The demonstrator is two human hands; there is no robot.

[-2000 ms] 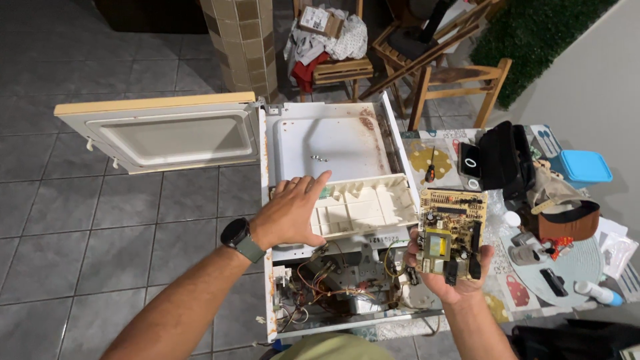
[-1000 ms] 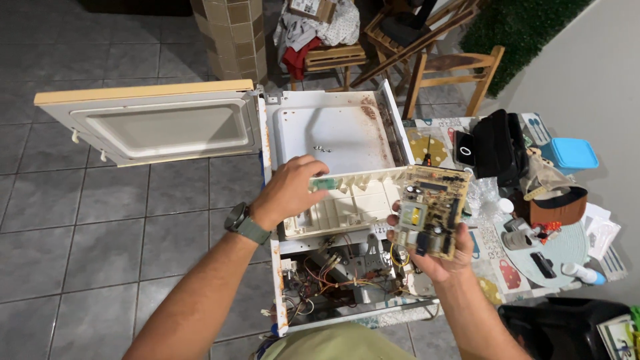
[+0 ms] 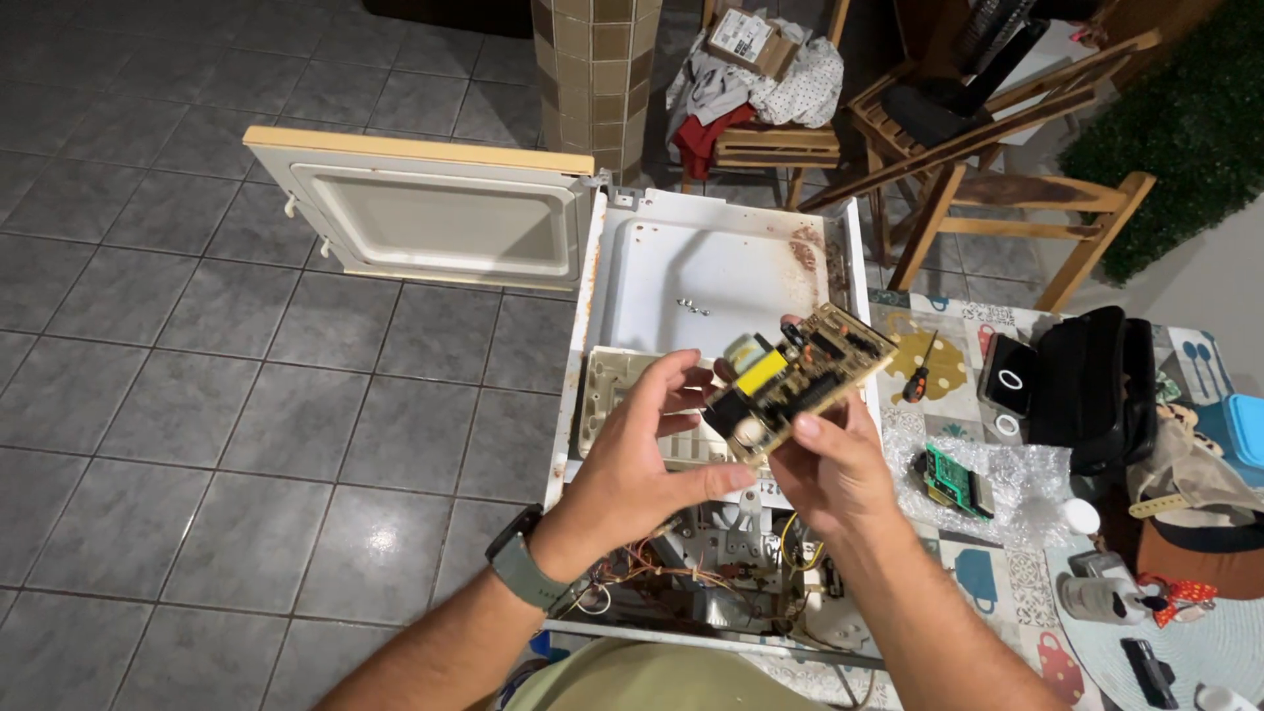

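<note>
A tan circuit board (image 3: 805, 380) with a yellow-topped transformer and black connectors is gripped by my right hand (image 3: 839, 454) along its lower edge. My left hand (image 3: 662, 434), with a watch on the wrist, is spread at the board's left end; its thumb is close to the lower corner, and whether it touches I cannot tell. Beneath both hands lies a cream plastic panel (image 3: 607, 395) on the white microwave oven housing (image 3: 632, 286). Several small screws (image 3: 693, 307) rest on the housing. Wires (image 3: 662, 568) and metal parts fill the exposed compartment nearest me.
The oven door (image 3: 434, 222) stands swung out to the left. On the table at right are a screwdriver (image 3: 920, 367), a green circuit board (image 3: 958, 481) on bubble wrap, a black case (image 3: 1091, 390) and a brown cap (image 3: 1200, 563). Wooden chairs (image 3: 1027, 227) stand behind.
My left hand has moved off the cream panel to the circuit board. My right hand has brought the board left, over the housing, and turned it to a slant.
</note>
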